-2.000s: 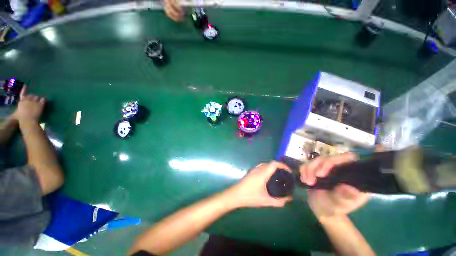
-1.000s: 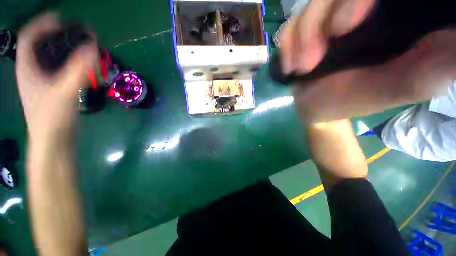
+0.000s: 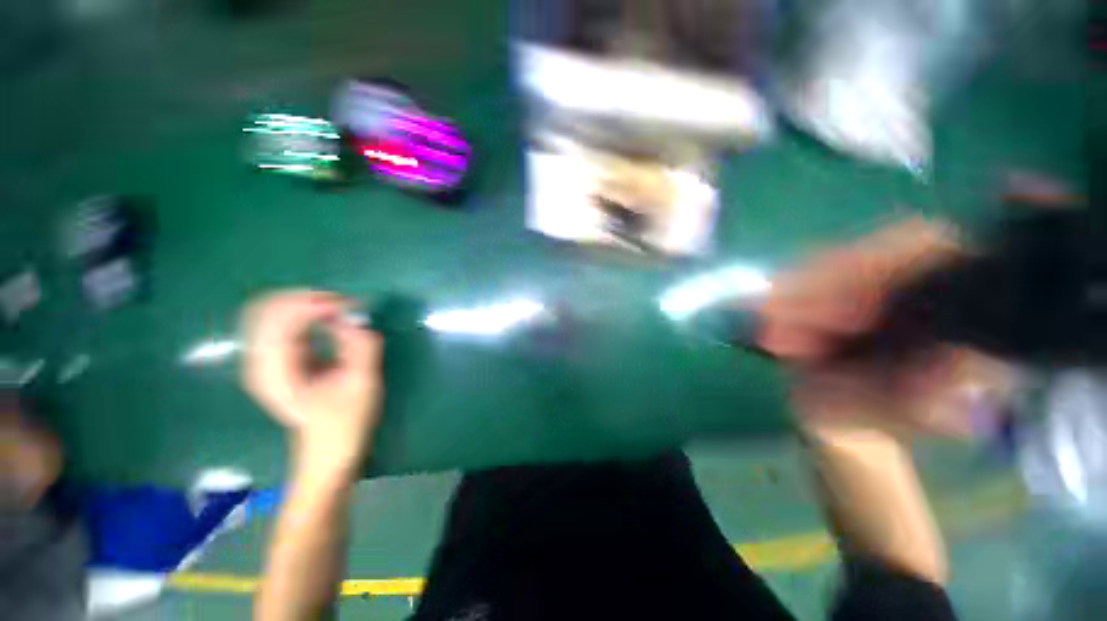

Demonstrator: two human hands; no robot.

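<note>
The frame is strongly blurred. My right hand point(image 3: 856, 322) grips the thick black electric screwdriver point(image 3: 1008, 285) at the right; its tip is too blurred to tell. My left hand point(image 3: 313, 364) is over the green bench at left centre, fingers curled with a gap between thumb and forefinger. No black unit shows in it; a small pale spot is at its fingertips, too blurred to name. The screw feeder point(image 3: 643, 97) stands at top centre, its metal pickup ledge point(image 3: 625, 200) facing me, between and beyond my hands.
A pink-lit unit point(image 3: 419, 152) and a green-white lit unit point(image 3: 291, 146) stand left of the feeder. A pale round piece touches the pink one. More blurred units point(image 3: 107, 249) are farther left. A clear plastic bag point(image 3: 862, 91) lies right of the feeder. Part of a person point(image 3: 30, 485) shows lower left.
The black unit that was in my left hand is gone from it. That hand is lower and nearer me. My right hand still holds the screwdriver. The view has shifted, showing more bench at left.
</note>
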